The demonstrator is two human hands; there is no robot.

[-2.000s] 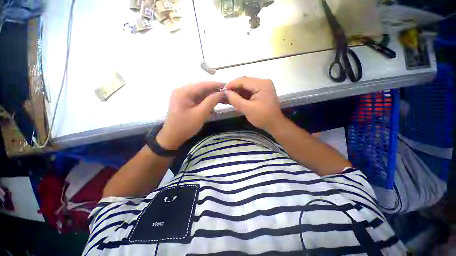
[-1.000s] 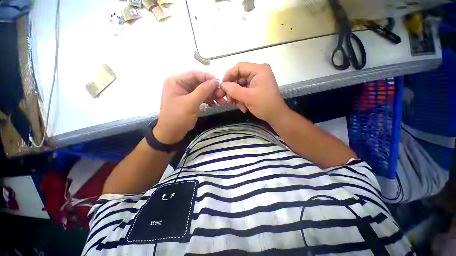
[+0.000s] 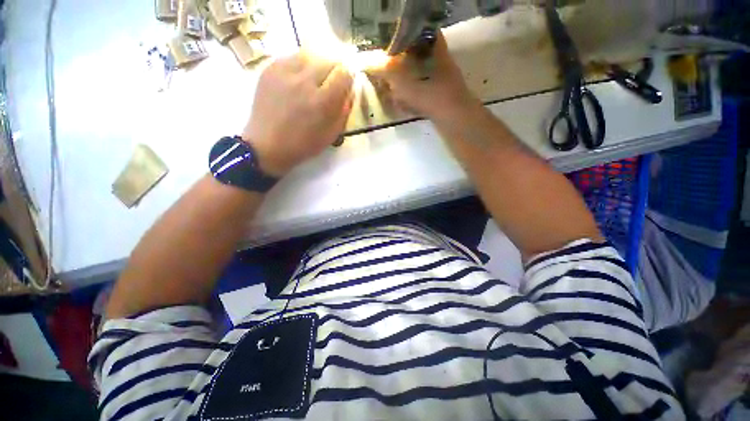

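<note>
My left hand [image 3: 300, 107] is on the machine bed plate [image 3: 502, 70], its fingertips close to the needle area [image 3: 366, 59]. My right hand [image 3: 432, 82] is on the other side, touching or right beside a small dark part [image 3: 426, 41] under the machine head. Strong glare covers both sets of fingertips. No fabric piece can be made out between them, so whether either hand grips something cannot be told. A single beige piece [image 3: 140, 175] lies flat on the white table, left of my left hand.
A pile of small beige and brown pieces [image 3: 220, 25] lies at the upper left. Black-handled shears [image 3: 577, 115] and smaller dark snips [image 3: 637, 80] lie to the right. A pale cord [image 3: 51, 156] runs along the left. A blue basket [image 3: 682, 197] stands below the table's right end.
Both hands have moved forward from the table's front edge to the needle area. The small thing pinched between them earlier is no longer visible. The view has shifted somewhat.
</note>
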